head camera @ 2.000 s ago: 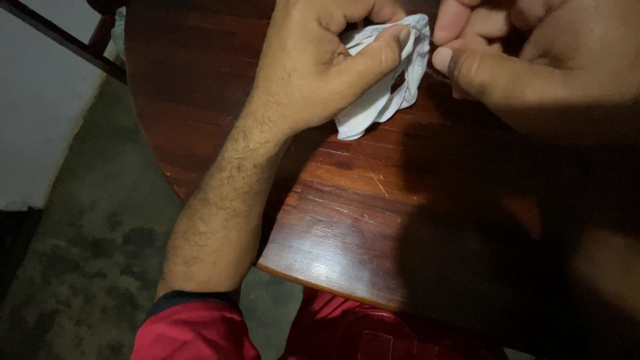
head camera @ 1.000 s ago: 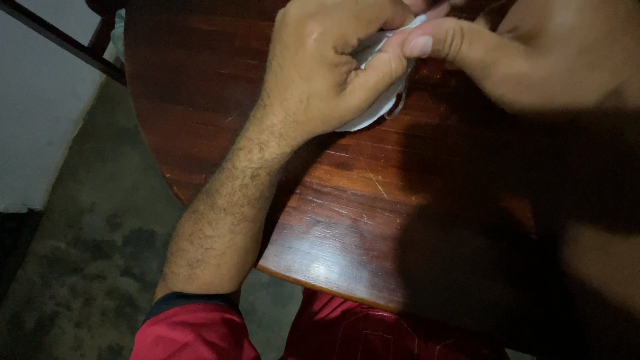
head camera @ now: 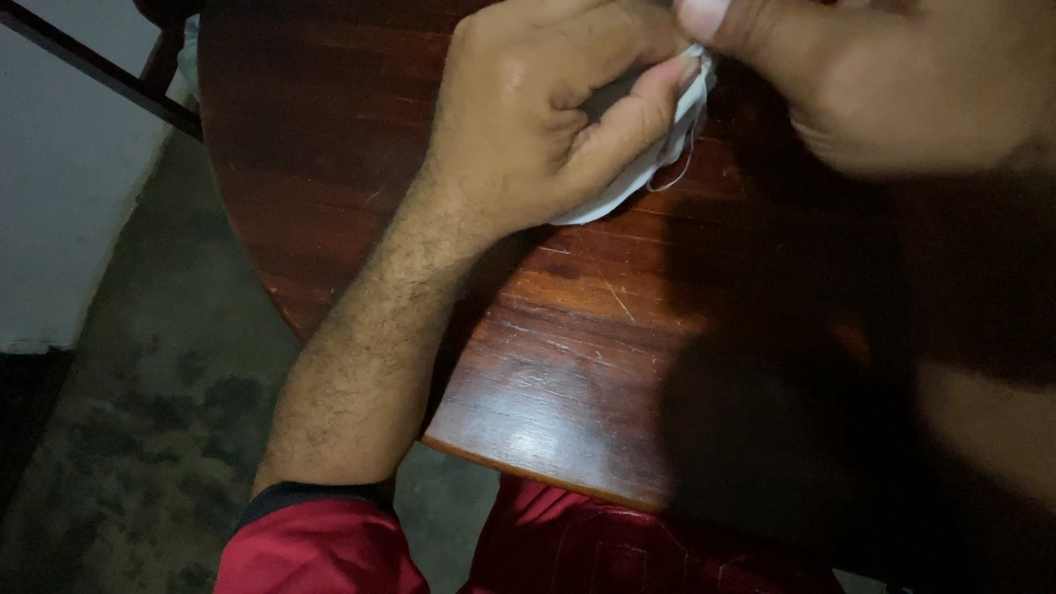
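Note:
My left hand (head camera: 544, 115) pinches a piece of white cloth (head camera: 615, 194) between thumb and fingers near the top of the view. Most of the cloth lies hidden under that hand. From its right edge hangs a loose thin thread (head camera: 687, 169) in a small loop. My right hand (head camera: 858, 82) is at the upper right, blurred, its thumb tip close to the pinched corner of the cloth. Its fingertips are cut off by the top edge, so whether it holds anything cannot be told.
A dark, glossy wooden table (head camera: 561, 363) with a curved edge lies under the hands. Dark wooden bars (head camera: 99, 70), perhaps of a chair, stand at the upper left by a pale wall (head camera: 49, 223). Below is a stained concrete floor (head camera: 165, 412). Deep shadow covers the table's right part.
The cloth showed an open, ring-like fold two seconds ago; now mostly its edge shows beneath my left hand. My right hand has moved up and its thumb is close to my left fingertips.

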